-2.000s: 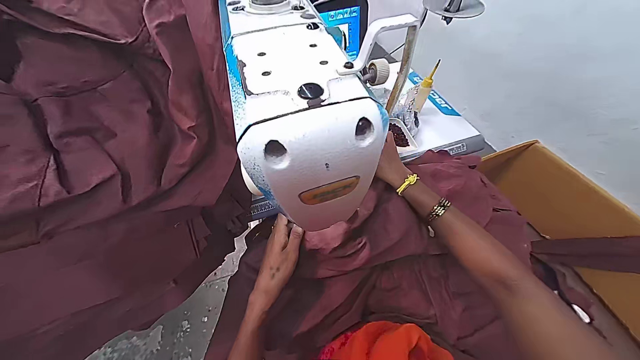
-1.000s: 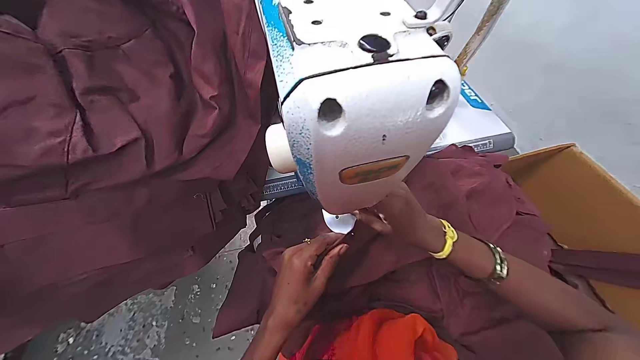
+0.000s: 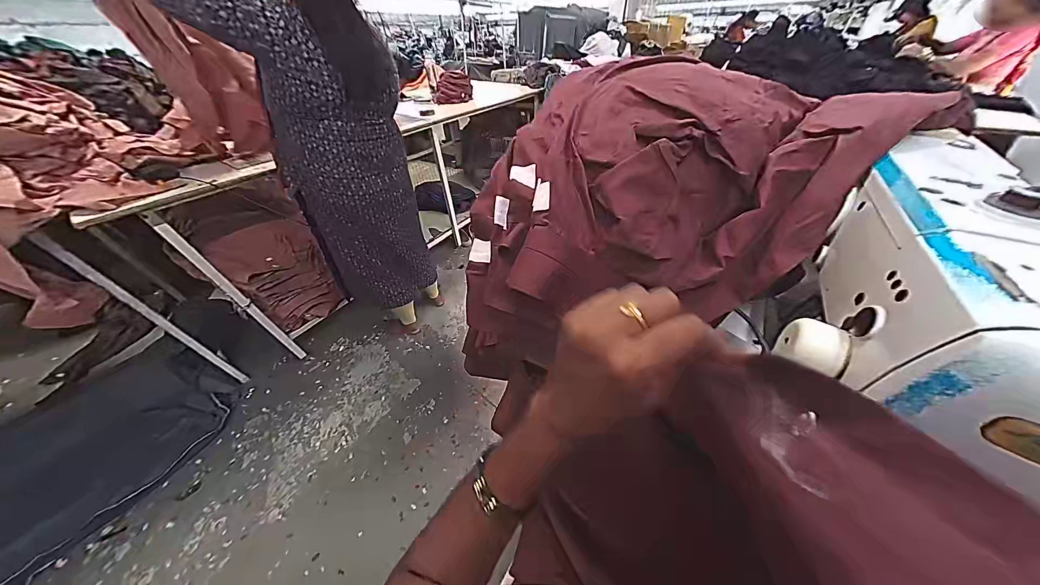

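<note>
My left hand [image 3: 621,361], with a ring on one finger and a band at the wrist, is closed on a piece of maroon cloth [image 3: 845,471], raised in front of me. The cloth hangs down below the hand and stretches to the lower right. Just behind the hand lies a large heap of maroon garments [image 3: 674,179], with several small white tags [image 3: 523,175] at its left side. To the right stands the white and blue head of a sewing machine [image 3: 918,325], partly behind the cloth. My right hand is not in view.
At the left, a person in a dark patterned garment [image 3: 349,162] stands by a table [image 3: 183,191] bearing salmon-coloured cloth. Folded cloth [image 3: 276,276] lies beneath it. Dark cloth [image 3: 106,455] is on the speckled floor [image 3: 325,455]. Other people and a dark cloth pile [image 3: 829,69] are farther back.
The view has swung left and up. Both hands were at the cloth beneath the machine head; now my left hand holds maroon cloth up beside the machine, and my right hand has left the view.
</note>
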